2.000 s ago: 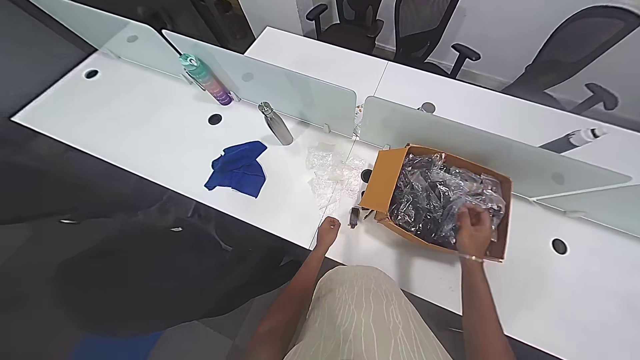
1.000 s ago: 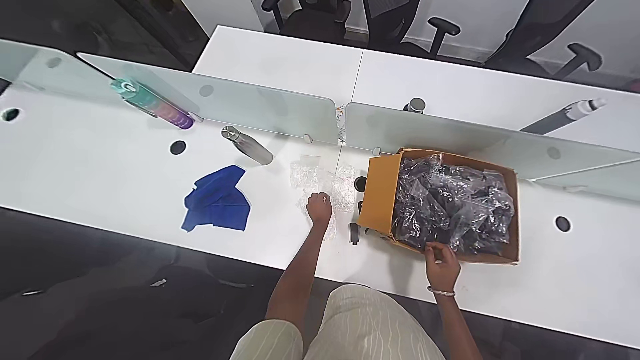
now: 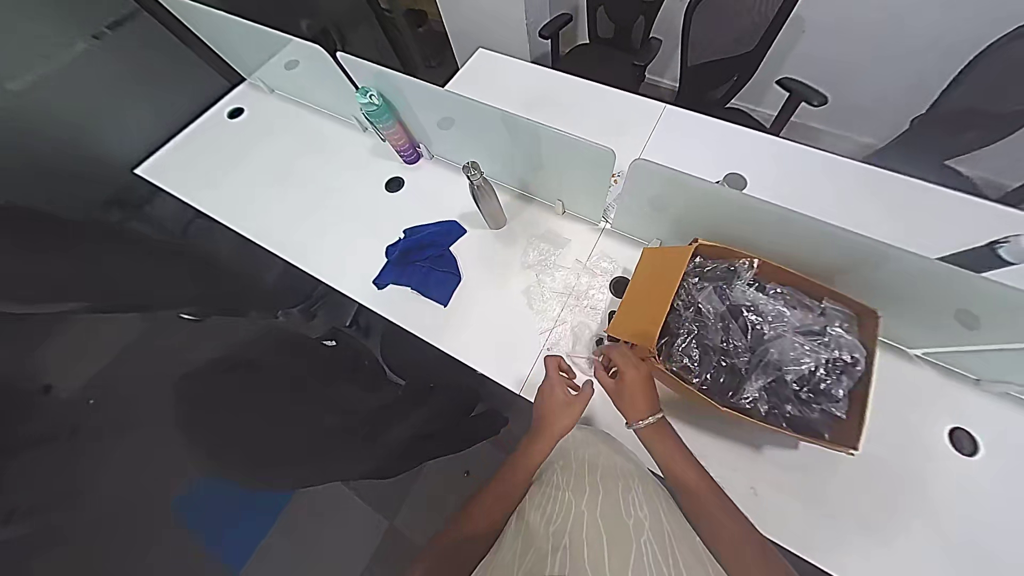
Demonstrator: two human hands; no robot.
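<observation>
A small clear plastic bag (image 3: 582,344) is held up between both hands at the desk's near edge. My left hand (image 3: 563,395) pinches its left side, and my right hand (image 3: 627,382), with a bracelet at the wrist, pinches its right side. Several more clear plastic bags (image 3: 552,280) lie flat on the white desk just beyond. Right of my hands stands an open cardboard box (image 3: 652,296) full of dark items in clear plastic wrapping (image 3: 768,344). Small black items lie partly hidden beside the box's flap.
A blue cloth (image 3: 424,260) lies left of the bags. Behind it stand a steel bottle (image 3: 485,196) and a teal-to-purple bottle (image 3: 390,126). Frosted glass partitions (image 3: 512,148) run along the back of the desk, with office chairs (image 3: 612,48) beyond.
My right hand has left the box and moved left to meet my left hand. Both now hold a clear bag. One second ago my left hand was over the bags on the desk.
</observation>
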